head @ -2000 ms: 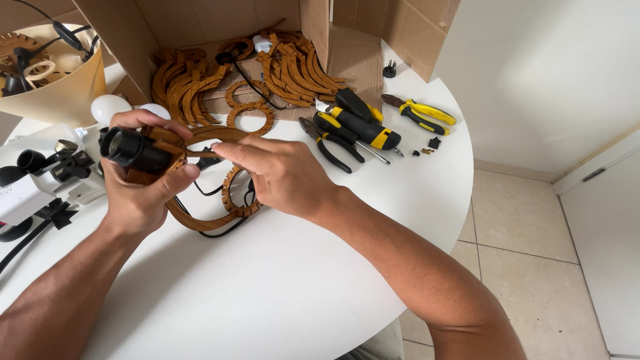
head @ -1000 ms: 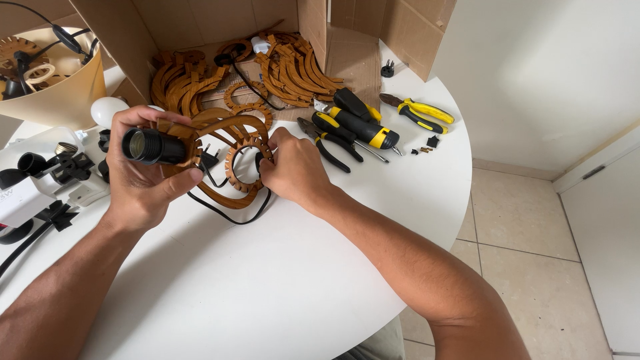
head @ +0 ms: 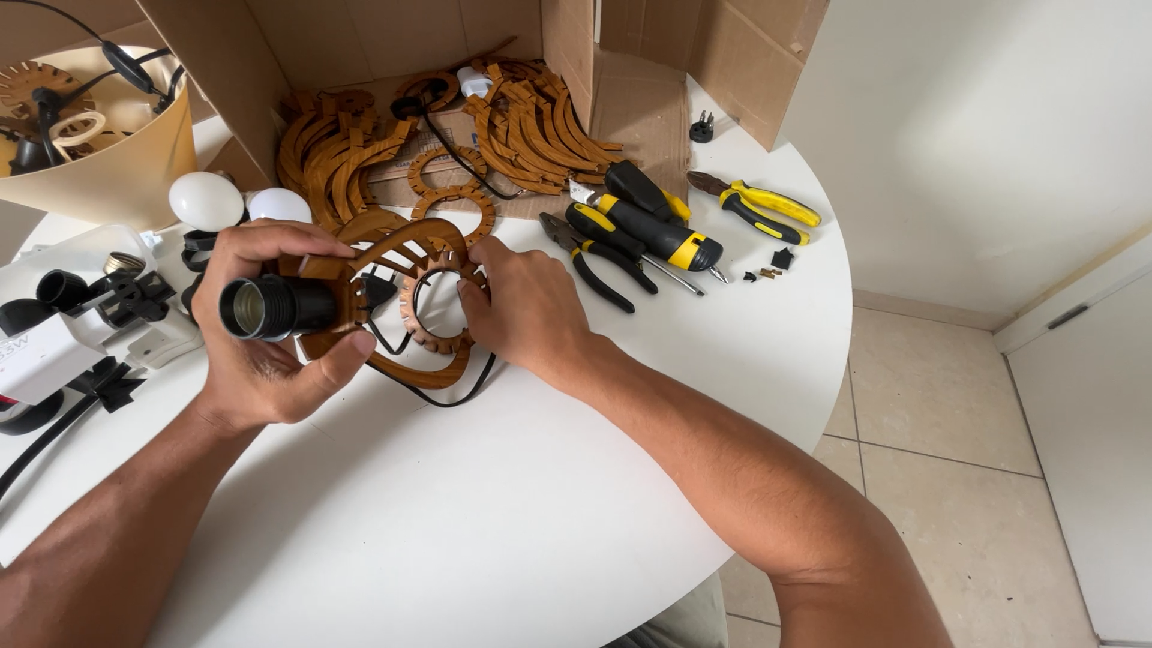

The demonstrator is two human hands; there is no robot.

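Note:
My left hand is closed around the socket end of a partly assembled wooden lamp frame, whose black bulb socket points toward the lower left. Curved wooden ribs run from that end to a notched wooden ring at the right. My right hand pinches the ring's right side, where ribs meet it; the fingertips partly hide the contact. A black power cord with a plug hangs behind and below the frame.
Curved ribs lie in a cardboard box. Pliers, a screwdriver, a black-yellow tool and yellow-handled pliers lie right. White bulbs, black fittings and a cream lampshade stand left.
My right hand has moved from near the socket end to the notched ring at the right. The left hand still holds the frame, now with its socket turned more toward the camera.

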